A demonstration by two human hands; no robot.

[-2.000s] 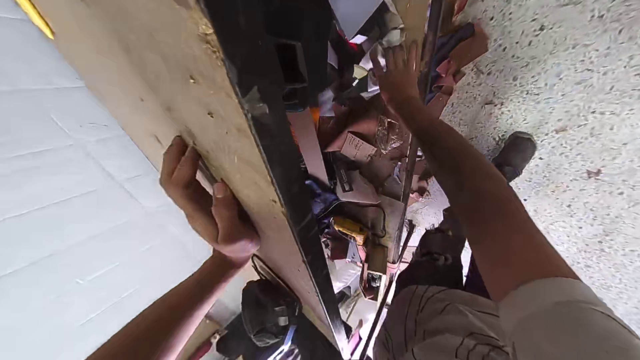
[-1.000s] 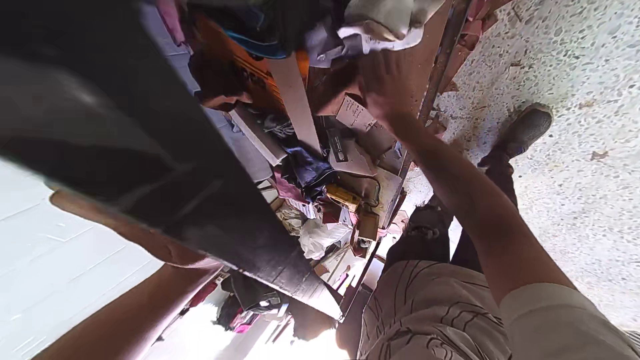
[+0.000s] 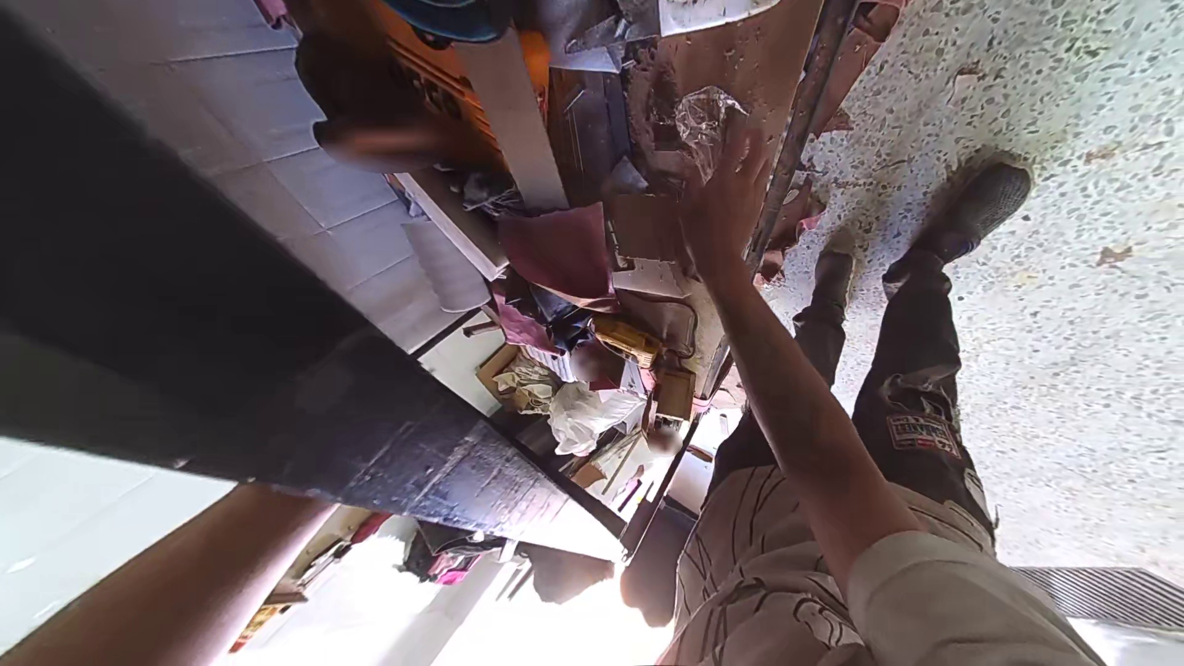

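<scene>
My right hand [image 3: 726, 199] reaches over a cluttered wooden work surface, its fingers at a crumpled clear plastic wrapper [image 3: 705, 120]; whether they grip it is unclear. Beside the hand lie a brown cardboard piece [image 3: 643, 225] and a dark red sheet [image 3: 560, 252]. Lower down are a yellow tool-like object [image 3: 626, 339] with a dark cord, a small brown box [image 3: 675, 394] and a crumpled white plastic bag [image 3: 589, 416]. A large dark board [image 3: 231, 324] slants across the left side. My left forearm passes behind it at the lower left, hiding the hand.
A pale strip [image 3: 513, 120] lies across an orange object [image 3: 427, 55] at the top. The dark edge rail [image 3: 800, 139] runs along the surface. Scraps lie on the speckled floor [image 3: 1064, 370] by a shoe [image 3: 985, 208]. A grey slatted panel [image 3: 1105, 594] is at lower right.
The dark board now covers my left hand, which rested on its pale wooden side two seconds ago. The right hand has moved from beside pale crumpled material to the clear wrapper. The view has shifted.
</scene>
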